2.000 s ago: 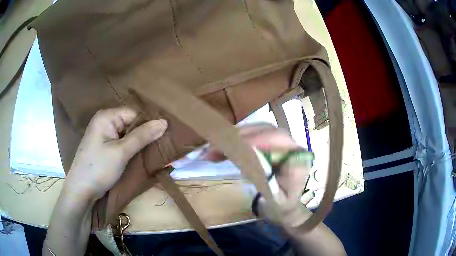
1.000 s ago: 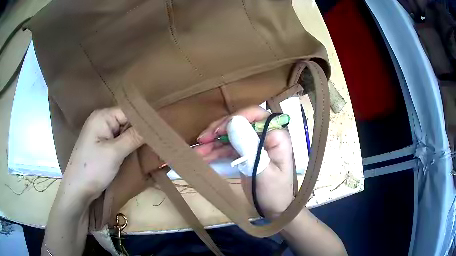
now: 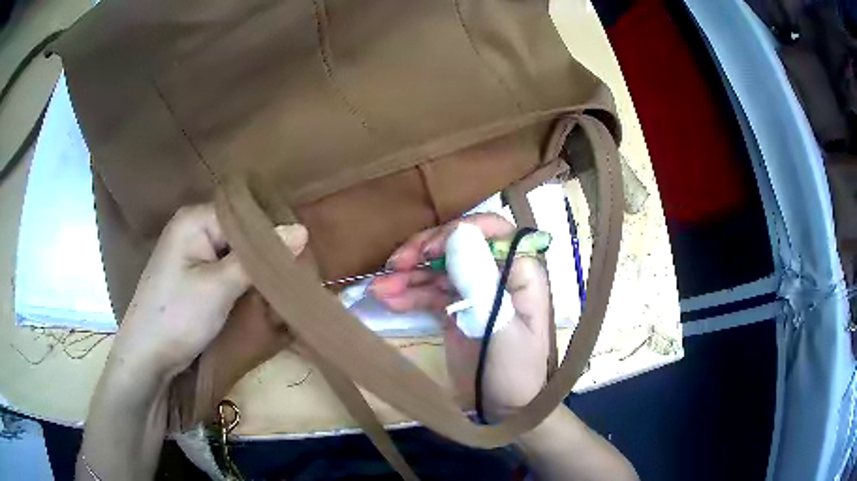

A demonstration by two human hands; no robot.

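Observation:
A brown tote bag [image 3: 376,85] lies with its mouth facing me, showing orange-brown lining [image 3: 366,221]. My left hand [image 3: 202,282] pinches the bag's edge at the left of the mouth; its fingertips are partly behind the bag handle [image 3: 348,338]. My right hand [image 3: 470,282] holds an awl or seam hook [image 3: 534,243] with a green handle. Its thin metal shaft points left toward my left hand; its tip is hidden behind the bag handle. White wrapping covers a finger of my right hand, and a black cord [image 3: 496,324] runs from the tool past the wrist.
A gold snap hook [image 3: 228,413] hangs at the lower left. White sheets [image 3: 58,225] lie on the pale table [image 3: 639,329]. Loose threads lie near the left edge. A red item [image 3: 672,113] and a pale blue covered edge [image 3: 808,235] are at the right.
The blurred right hand has moved left and become clearer since the first frame; since the second it has shifted slightly right, exposing more shaft. The bag handle has swung left and down. My left thumb shows again.

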